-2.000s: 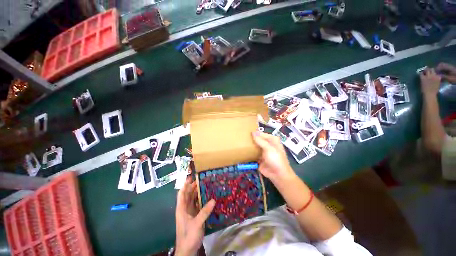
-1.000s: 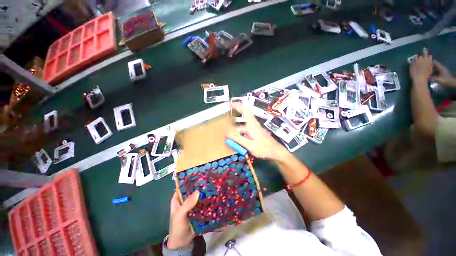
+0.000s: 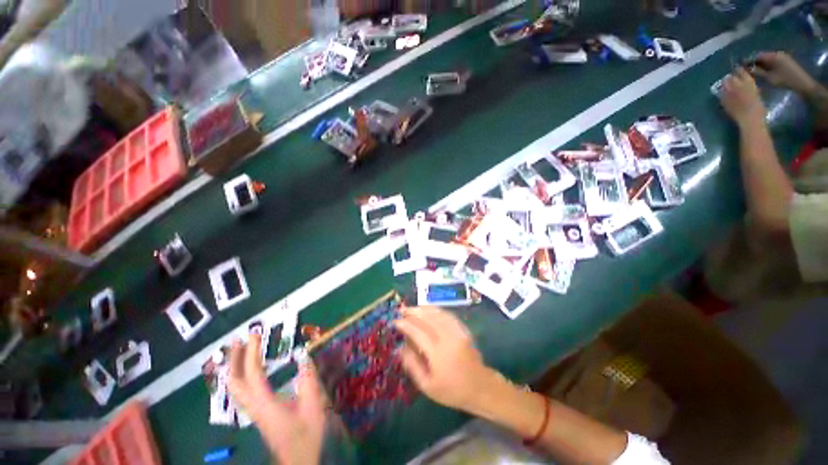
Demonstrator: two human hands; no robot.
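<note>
The parts box, densely filled with small red and blue-grey parts, lies tilted in front of me on the green surface. Its thin tan edge shows at the back; no raised flap shows. My right hand is on the box's right rim, fingers bent over it. My left hand is blurred, fingers spread, just left of the box. A blue cylinder lies on a white housing behind the box. Another blue cylinder lies at the lower left.
Partly assembled units are heaped to the right, with a smaller group left of the box. Housings lie spread on the belt. Red compartment trays are at far left and lower left. Another person's hands are at upper right.
The raised tan flap is gone from over the box. My left hand has come off the box's left side and spread. The blue cylinder from my right hand's fingers now lies on a housing.
</note>
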